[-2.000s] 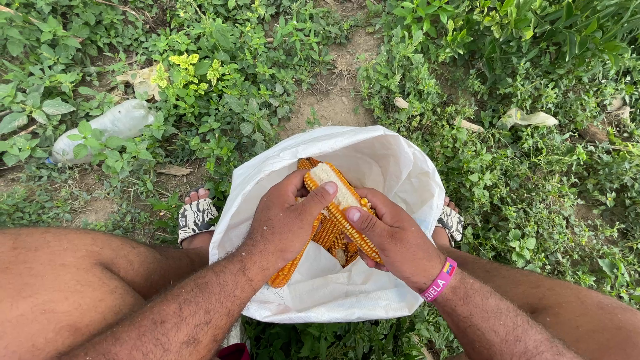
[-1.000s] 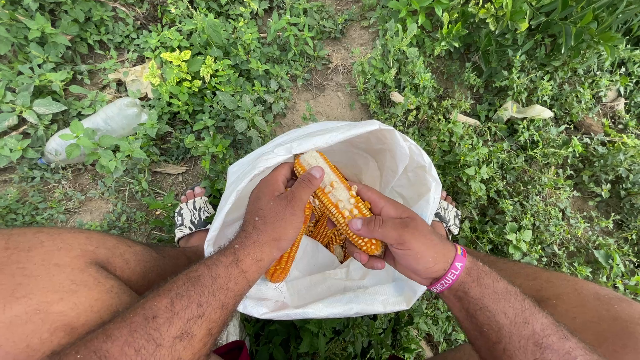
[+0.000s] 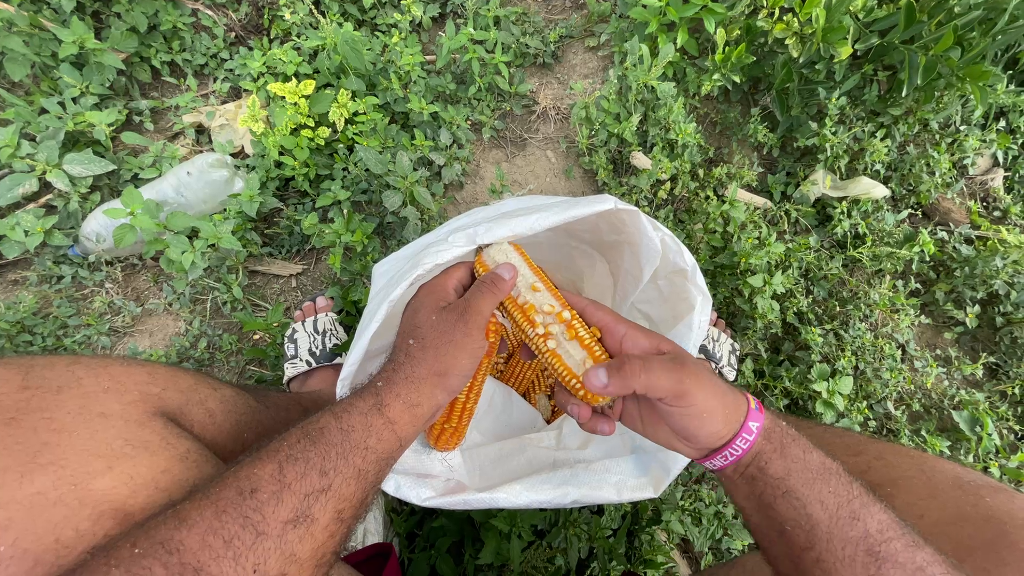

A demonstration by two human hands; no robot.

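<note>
Both hands hold one ear of dried corn (image 3: 552, 324) over the mouth of a white woven sack (image 3: 528, 488). A strip along its upper face is bare of kernels, and loose kernels lie on that strip. My left hand (image 3: 444, 332) grips the upper left end, thumb on the bare cob. A second ear of corn (image 3: 464, 400) slants down from under that hand; whether its fingers hold it, I cannot tell. My right hand (image 3: 640, 376) has the lower right end between thumb and fingers. More corn ears (image 3: 524, 376) show inside the sack, partly hidden.
The sack stands between my legs, with a patterned sandal (image 3: 314, 344) on the left and another sandal (image 3: 720, 350) on the right. A clear plastic bottle (image 3: 168, 204) lies among low weeds at the left. Bare cob pieces (image 3: 748, 197) and a pale scrap (image 3: 848, 186) lie at the right.
The ear between my hands has turned so its bare strip faces up more fully. Loose kernels now lie on the strip, which looked bare two seconds ago. My right thumb has moved toward the lower end.
</note>
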